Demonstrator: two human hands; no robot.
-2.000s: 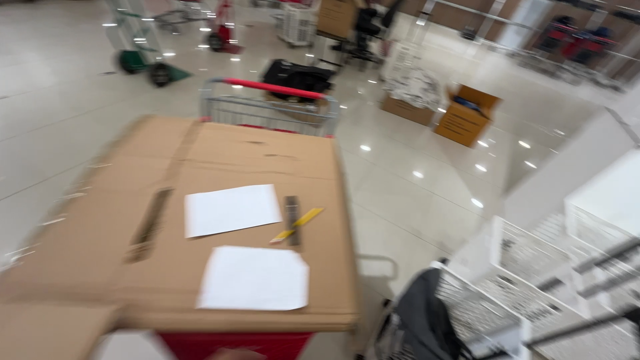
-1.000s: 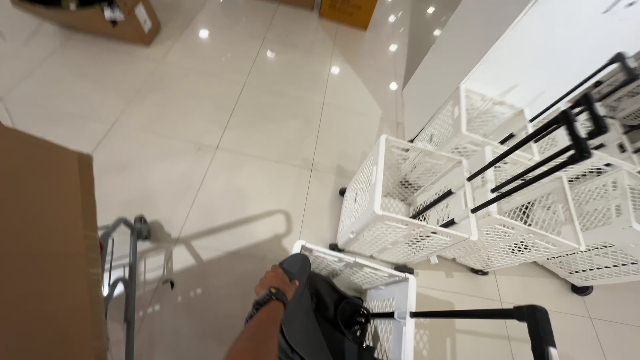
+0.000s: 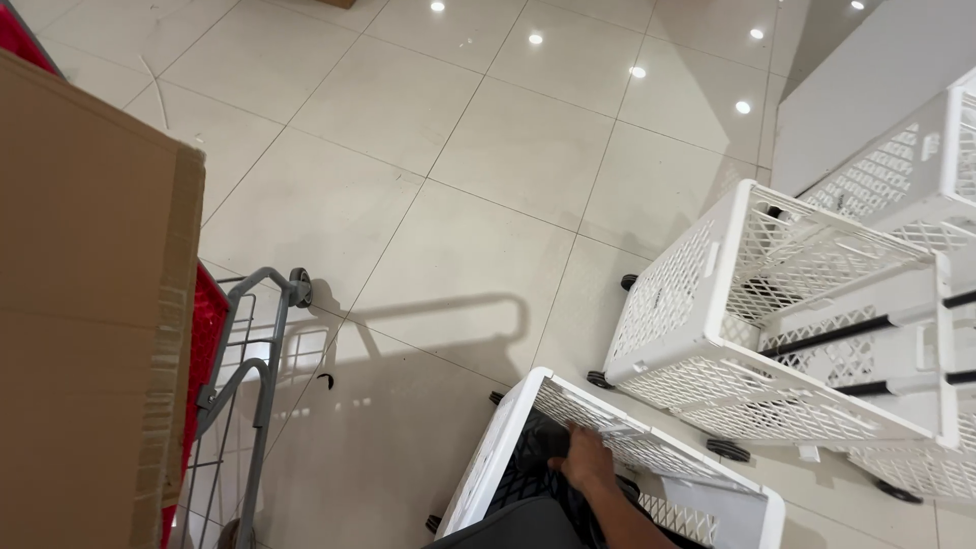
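Note:
My right hand (image 3: 589,460) reaches down into a white plastic rolling crate (image 3: 526,404) at the bottom centre. Its thumb and fingers are closed on part of a dark bag (image 3: 543,446) lying inside, against the crate's left end. A smooth dark grey flap (image 3: 511,526) of the bag rises over the crate's near side. My forearm covers part of the bag, and the fingertips are partly hidden. My left hand is out of view.
More white rolling crates (image 3: 713,335) with black telescopic handles stand on the right beside a white panel (image 3: 869,91). At left, a large cardboard box (image 3: 84,305) rests over a red and grey wire cart (image 3: 263,374). Glossy floor tiles (image 3: 457,221) lie between.
My left hand, with a band on its wrist, was on the bag a second ago and has gone out of view. My right hand has come in, and the bag sits deeper in the crate.

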